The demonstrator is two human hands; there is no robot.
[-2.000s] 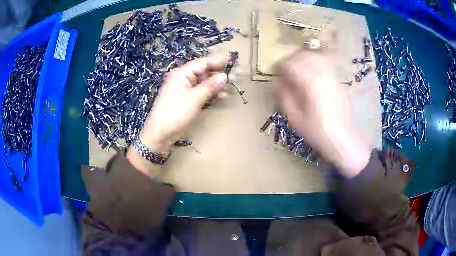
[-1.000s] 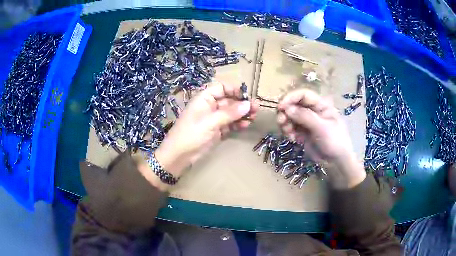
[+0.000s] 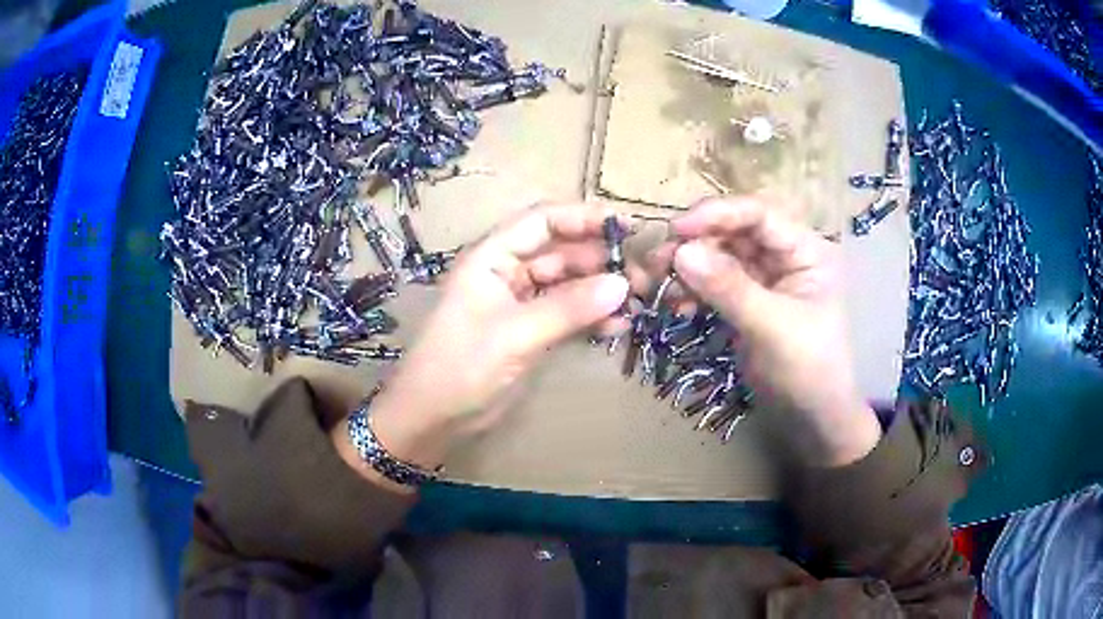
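My left hand holds one small dark assembly upright between thumb and fingers. My right hand is close beside it, fingertips pinched; a thin bright line shows at them, and I cannot tell if it is a stick or the part's arm. A large heap of dark assemblies lies at the left of the cardboard sheet. A smaller group lies just below my hands. The stained cardboard pad has a white dab and thin pale sticks on it.
A blue bin with similar parts stands at the left. Another pile lies on the green top at the right, with a few loose parts near the sheet's right edge. A blue bin edge shows at upper right.
From blurred over the pad, my right hand has come down beside my left hand. My left hand has moved right with an assembly. The stick between the hands a second ago is less visible now.
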